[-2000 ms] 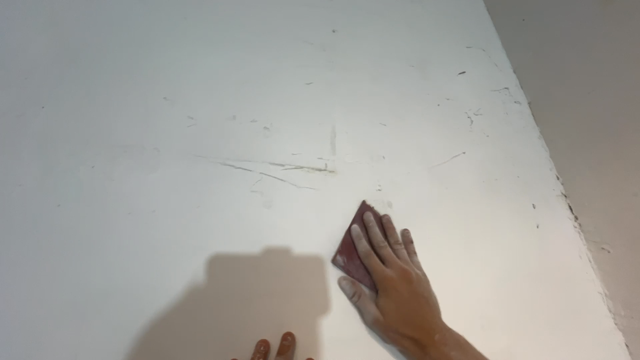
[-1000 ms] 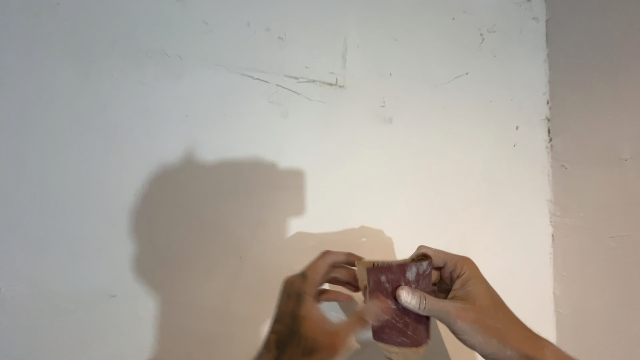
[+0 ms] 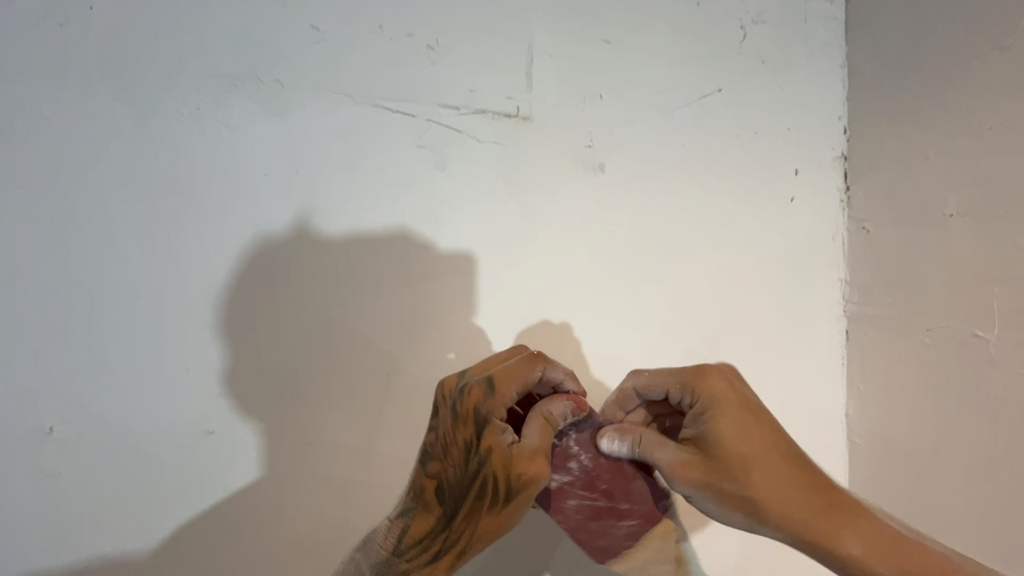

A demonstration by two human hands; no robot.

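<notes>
A dark red sheet of sandpaper [image 3: 604, 500], folded and streaked with white dust, is held between my two hands in front of a white wall [image 3: 680, 264]. My left hand [image 3: 496, 448], tattooed on its back, pinches the sheet's upper left edge between thumb and fingers. On the other side, my right hand [image 3: 688, 440] pinches the upper right edge, with white dust on the thumb. A tan part of the sheet or its backing shows at the lower right.
Scratches [image 3: 480, 110] and small chips mark the upper wall. At the right, a rough, chipped corner edge [image 3: 845, 240] meets a greyish-beige wall [image 3: 936, 264]. A shadow [image 3: 352, 320] of a head and shoulders falls on the white wall at the left.
Two seconds ago my right hand held the sandpaper flat against the wall, with only my left fingertips in view. Now both hands hold it low in the view, its corner tilted downward.
</notes>
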